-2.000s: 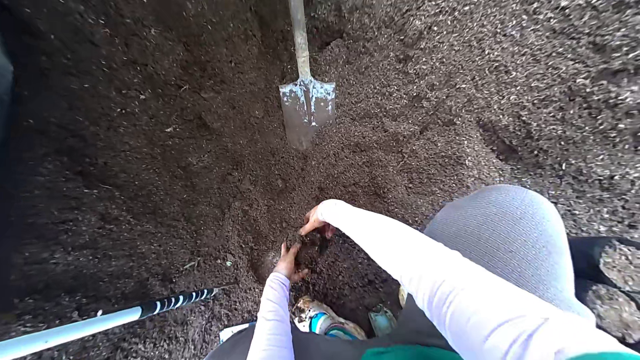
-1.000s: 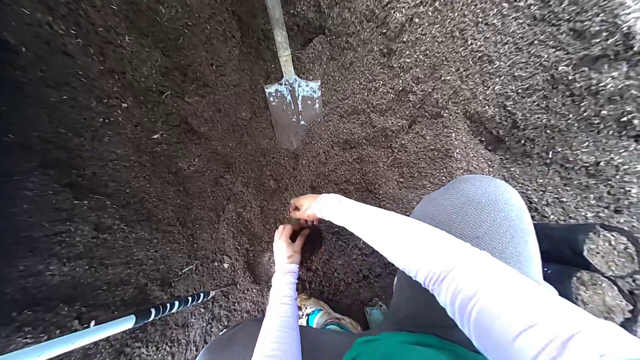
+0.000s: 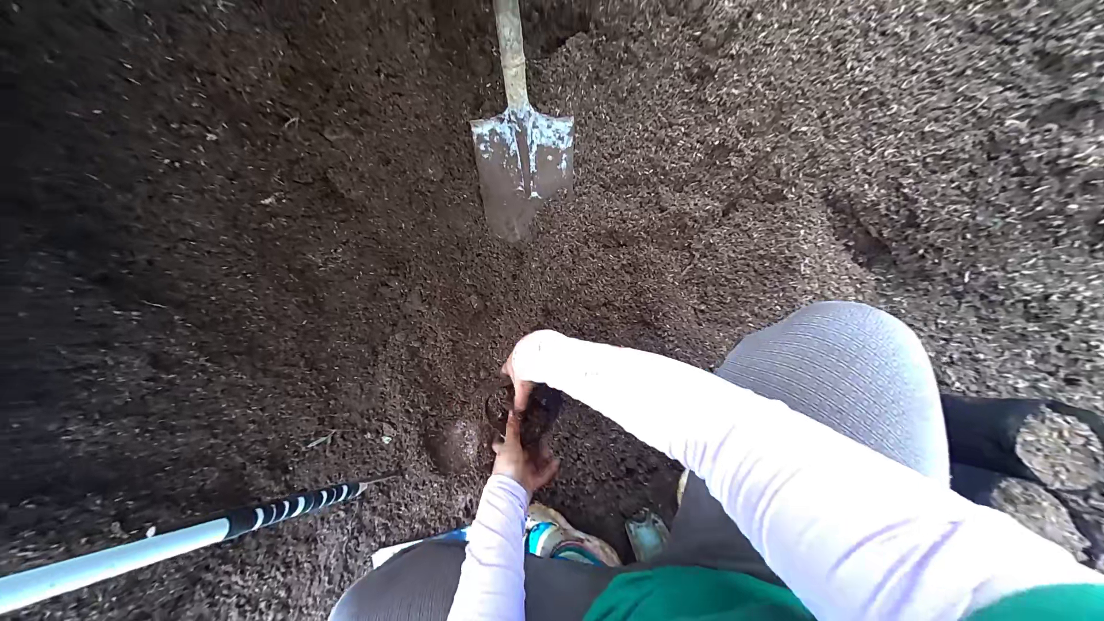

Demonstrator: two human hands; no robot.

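My left hand (image 3: pixel 524 459) and my right hand (image 3: pixel 520 371) are together low in the middle of the view, around a dark clump or bag of soil (image 3: pixel 536 412) whose outline is hard to make out. Thumbs and fingers press on it from both sides, the right hand above and the left below. Loose brown soil mixed with husks (image 3: pixel 655 285) lies all around them. Beyond the hands, a shovel (image 3: pixel 523 164) rests blade toward me, its metal spotted with pale blue and white, its handle running off the top edge.
A pale pole with a black-and-white striped end (image 3: pixel 293 507) lies at lower left. Dark bags filled with soil (image 3: pixel 1059 448) lie at the right beside my grey-clad knee (image 3: pixel 841 379). My shoe (image 3: pixel 569 536) is just below the hands, near a small pale bluish object (image 3: pixel 647 535).
Both hands have shifted about the dark soil; a second ago the fingers were bunched nearer together, and now they spread around it.
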